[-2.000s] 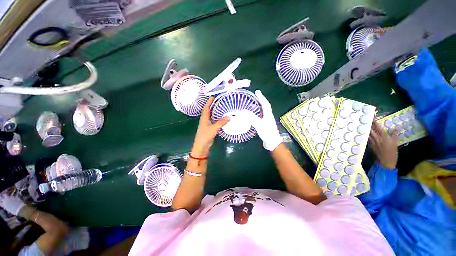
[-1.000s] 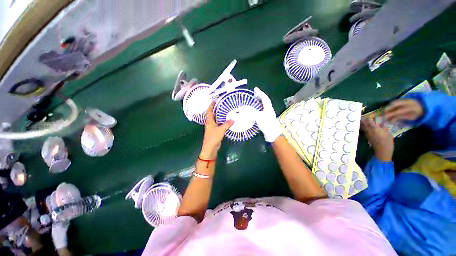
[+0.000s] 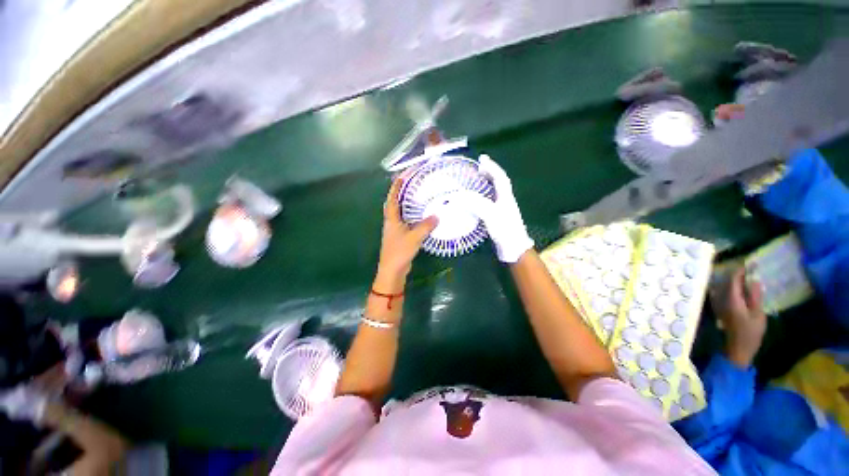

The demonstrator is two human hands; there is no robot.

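A white clip fan [image 3: 445, 209] is held above the green belt, its round ribbed grille facing up and its clip [image 3: 426, 139] pointing away from me. My left hand [image 3: 402, 232], bare with a red cord and a pale bracelet, grips the fan's left rim, thumb on the grille. My right hand [image 3: 503, 212], in a white glove, holds the right side with its fingers over the rim and grille. The pale centre of the grille is washed out by glare, so its detail cannot be told.
Another clip fan [image 3: 305, 376] lies near my left forearm. More fans lie at left and one [image 3: 661, 132] at upper right, by a pale rail [image 3: 642, 191]. Yellow-edged sticker sheets [image 3: 642, 307] lie right of my right arm. A person in blue sleeves [image 3: 815, 209] handles a sheet at far right.
The view has shifted, and surrounding things are blurred. The fan that lay just behind the held one no longer shows there. Both hands keep their hold with little change.
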